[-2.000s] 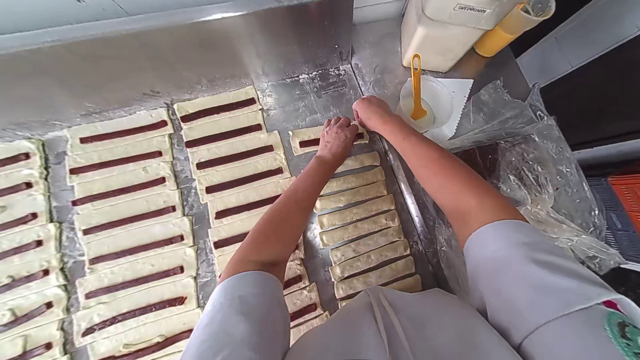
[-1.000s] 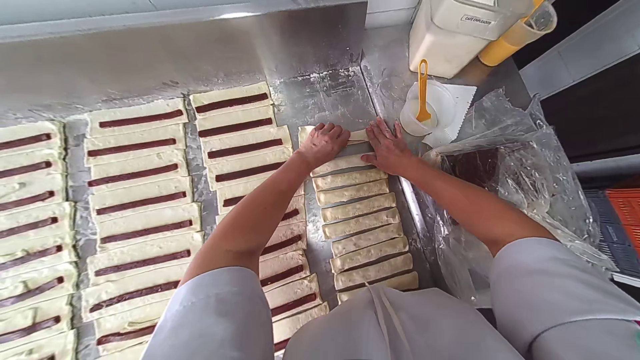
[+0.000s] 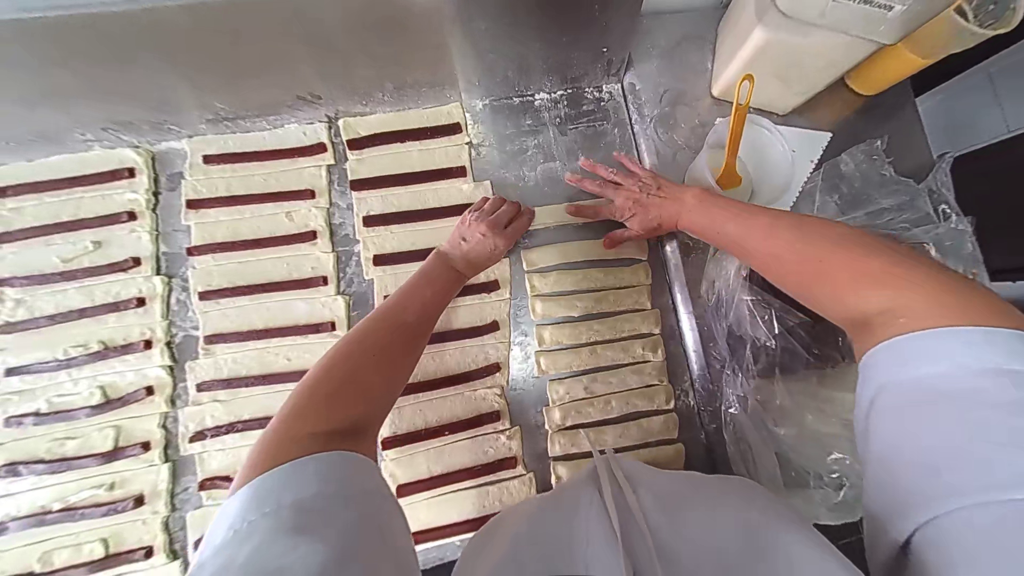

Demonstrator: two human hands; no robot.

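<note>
A folded dough strip (image 3: 552,216) lies crosswise at the top of the column of folded dough strips (image 3: 600,316). My left hand (image 3: 490,232) has its fingers curled at the strip's left end; whether they pinch it is hidden. At the strip's right end, my right hand (image 3: 636,200) rests with fingers spread, the thumb and one finger near or on the dough. Left of my left hand, flat dough rectangles (image 3: 404,164) lie in overlapping columns, each bearing a dark red strip of filling (image 3: 406,136).
A raised metal wall (image 3: 320,56) runs along the back. To the right stand a plastic cup (image 3: 712,172) with a yellow spatula (image 3: 732,144), a white lidded container (image 3: 776,60), a yellow-filled jug (image 3: 904,64) and crumpled clear plastic (image 3: 776,368).
The strip between my hands showed dark filling two seconds ago and is now folded over. My right hand has opened out, its fingers spread. My left hand stays at the left end.
</note>
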